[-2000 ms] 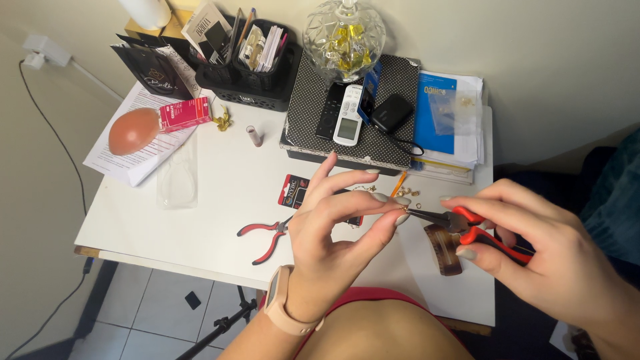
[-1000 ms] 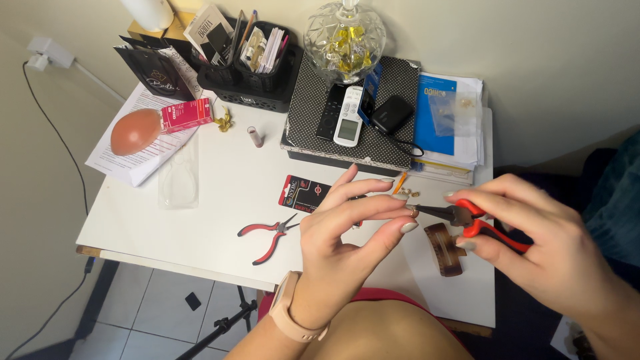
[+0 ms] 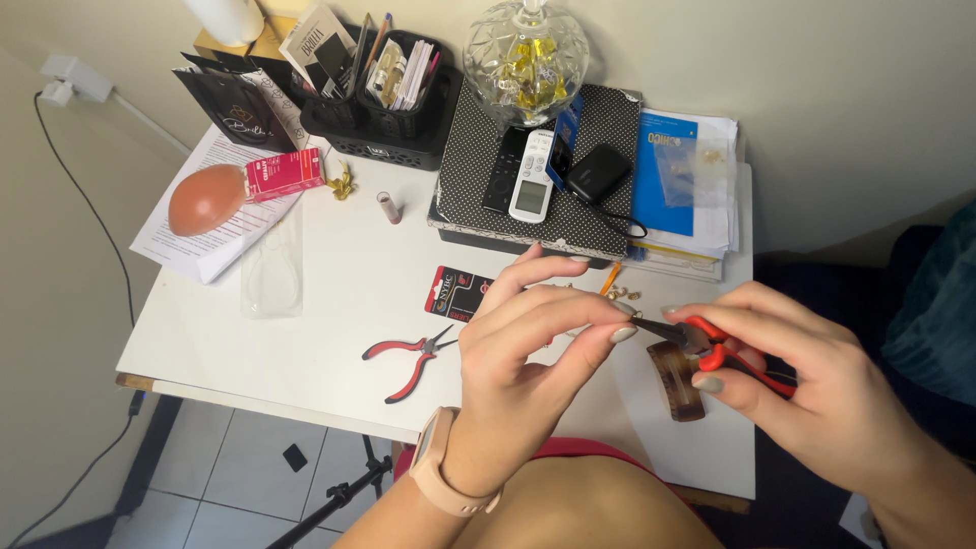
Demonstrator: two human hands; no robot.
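My right hand is closed around red-handled pliers, whose dark jaws point left and reach the fingertips of my left hand. Thumb and index finger of my left hand pinch something very small at the jaw tips; its shape is mostly hidden. Small gold-coloured findings lie on the white table just behind the fingertips. A second pair of red and black pliers rests with its jaws apart, left of my left hand. Behind that hand, a black and red packaging card is partly covered.
A brown hair clip lies under my right hand. Farther back are a dotted box with remote controls, a glass jar, papers with a blue sheet, and black baskets. A clear plastic package lies at left.
The thumb and index fingertips of my left hand have come together at the plier tips; one second ago they were farther apart. The pliers remain in my right hand.
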